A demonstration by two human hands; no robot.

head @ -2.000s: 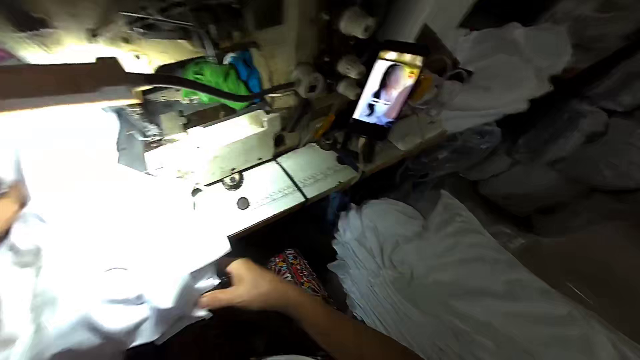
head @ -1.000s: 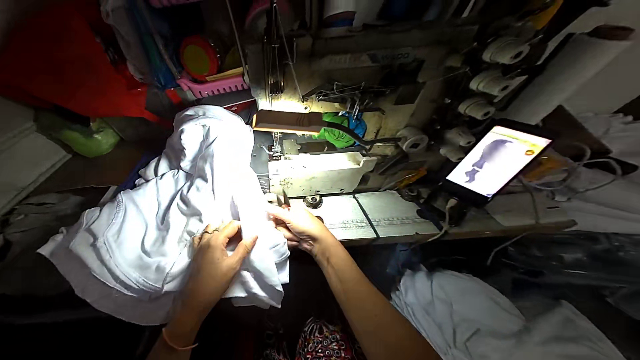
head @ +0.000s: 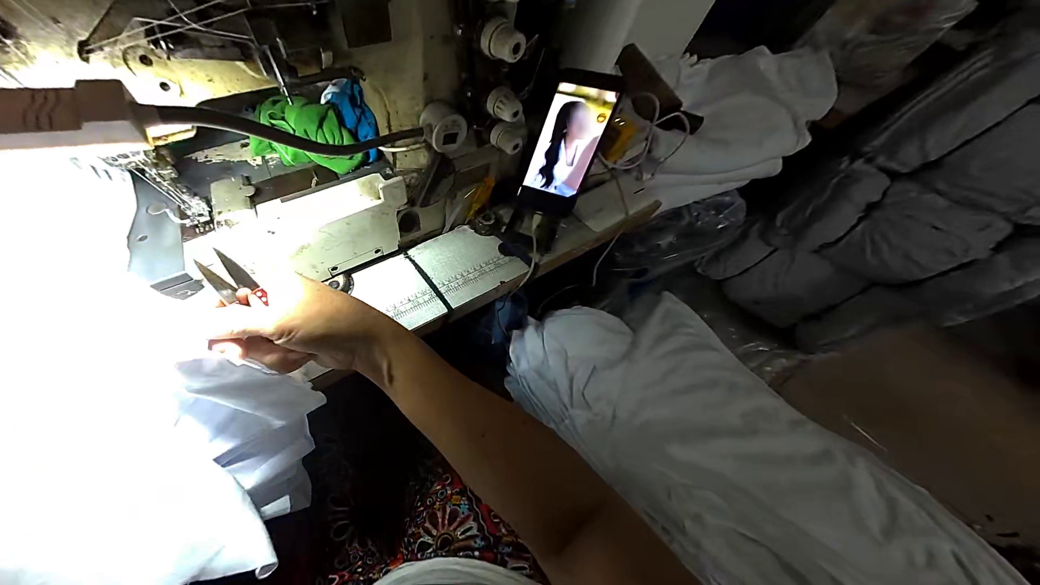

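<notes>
My right hand (head: 284,325) is closed around a pair of small thread snips (head: 231,280), whose two blades stand apart and point up and left. Beside and below its fingers lies white fabric (head: 236,439), which spreads over the left side and is washed out by the lamp's glare. The fingertips look to be at the fabric, but the glare hides whether they pinch it. Just beyond the hand is the sewing machine's pale bed (head: 333,227), with its needle area (head: 191,211) at the upper left. My left hand does not show.
A measuring scale (head: 463,268) runs along the machine's front edge. A lit phone (head: 569,142) stands at its right end. Green cloth (head: 313,134) is tucked behind the bed, under a lamp cable. White cloth (head: 617,382) hangs at the right, near wrapped bundles (head: 918,219).
One second ago both hands were on the white fabric; now only my right hand shows, with the snips plainly visible in it. The view has swung to the right.
</notes>
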